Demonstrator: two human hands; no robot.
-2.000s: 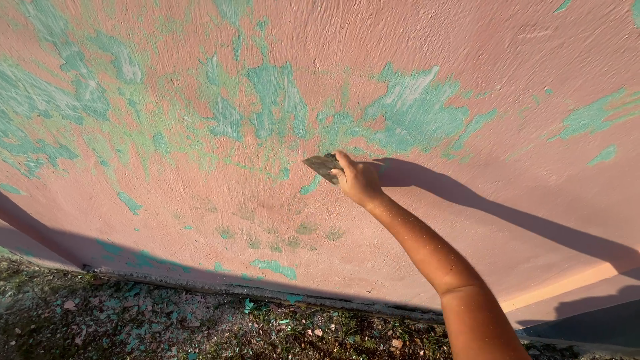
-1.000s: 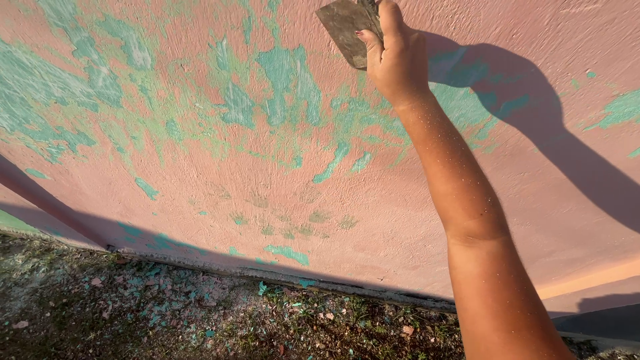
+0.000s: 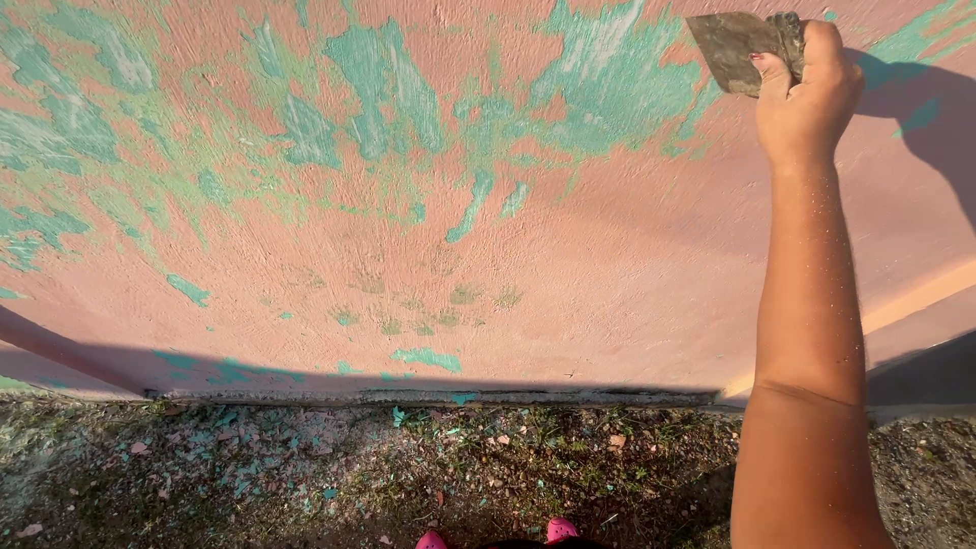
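My right hand [image 3: 812, 95] grips a worn metal scraper [image 3: 736, 53] at the upper right, with the thumb pressed on its face and the broad blade pointing left. The blade lies over the painted wall [image 3: 648, 252], close to the right end of a large turquoise patch [image 3: 610, 91]; whether its edge touches the wall cannot be told. Pink paint covers much of the wall, with turquoise and pale areas showing through where it has come off. Outside the view is my left hand.
Paint flakes [image 3: 259, 450] lie scattered on the soil and sparse grass [image 3: 579, 450] along the wall's foot. Pink shoes [image 3: 562, 529] show at the bottom edge. Raised ribs slope down the wall at the left [image 3: 69, 351] and right [image 3: 915, 301].
From a place at the lower edge of the large turquoise patch two seconds ago, my right hand has moved to its right side, still holding the scraper. The view has shifted.
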